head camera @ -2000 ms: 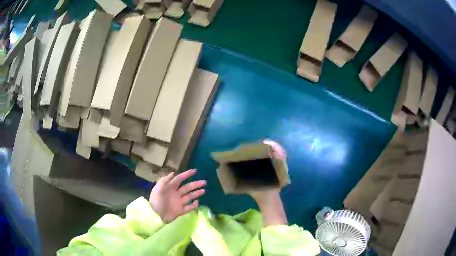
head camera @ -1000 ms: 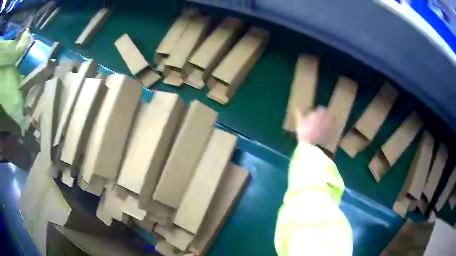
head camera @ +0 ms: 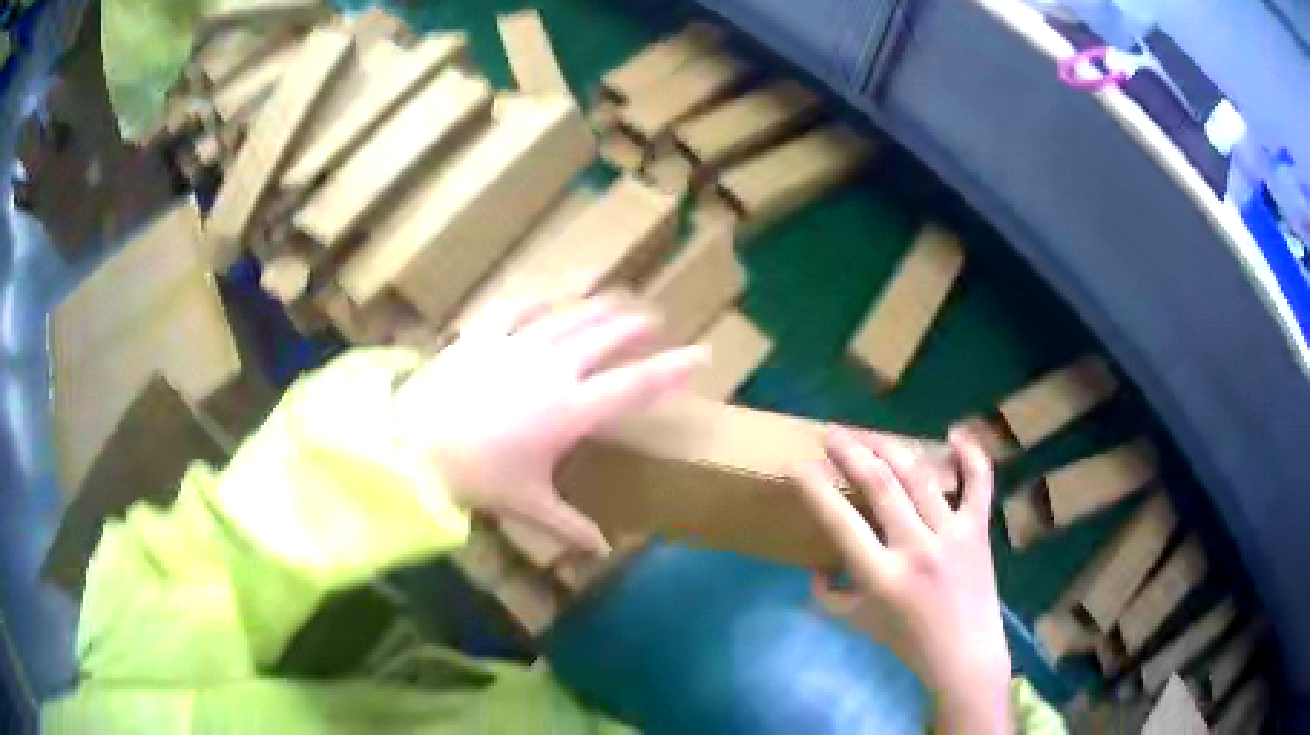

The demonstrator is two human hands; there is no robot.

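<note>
A long brown cardboard box lies across the space between my two hands, above the blue-green bench. My right hand grips its right end, with fingers over the top and the thumb below. My left hand is spread over the left end, palm down, thumb apart, seemingly touching it; the hand is blurred and hides that end. What is inside the box cannot be seen.
Overlapping long boxes pile up at upper left. More boxes lie on the green conveyor belt, with a grey curved rail beyond. A large carton stands at left. Another person's yellow-green sleeve shows at top left.
My right hand has drawn back from the belt and now holds a box close to me. My left hand has come into view over its other end. The view has turned.
</note>
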